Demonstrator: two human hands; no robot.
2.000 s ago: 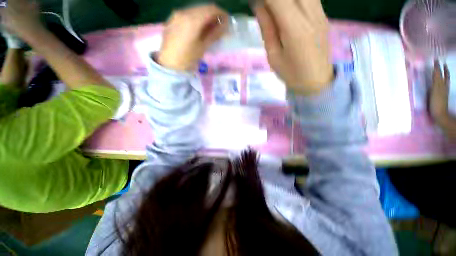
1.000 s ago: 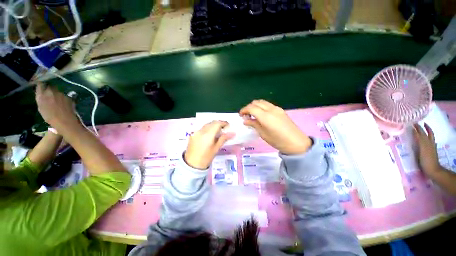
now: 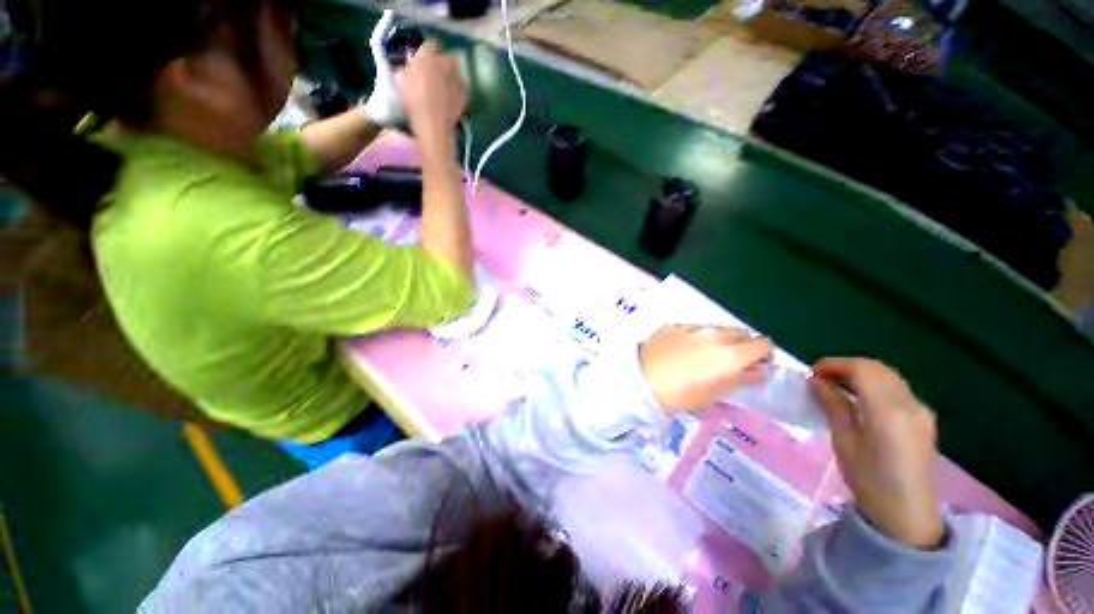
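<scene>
My left hand point(image 3: 705, 366) is bare and its fingers are closed on one end of a white label strip point(image 3: 780, 393), above the far edge of the pink table covering. My right hand point(image 3: 882, 444) is bare, at the strip's other end, with finger and thumb together. Whether a small sticker is between those fingertips is too blurred to tell. Two black cylinders stand on the green conveyor belt point(image 3: 768, 246) beyond the table: one black cylinder point(image 3: 669, 217) is nearer to my hands, and another black cylinder point(image 3: 566, 161) is farther left.
A neighbour in a green shirt point(image 3: 276, 282) works at left, with a white glove point(image 3: 386, 84) and black cylinders point(image 3: 366, 190) nearby. A white cable point(image 3: 518, 102) hangs there. A label stack point(image 3: 998, 564) and pink fan point(image 3: 1074, 558) are at lower right. Black parts point(image 3: 912, 168) lie across the belt.
The view has turned left, so the neighbour shows more fully and the fan sits at the right edge. My hands have come down from the first frame and stay near each other at the strip.
</scene>
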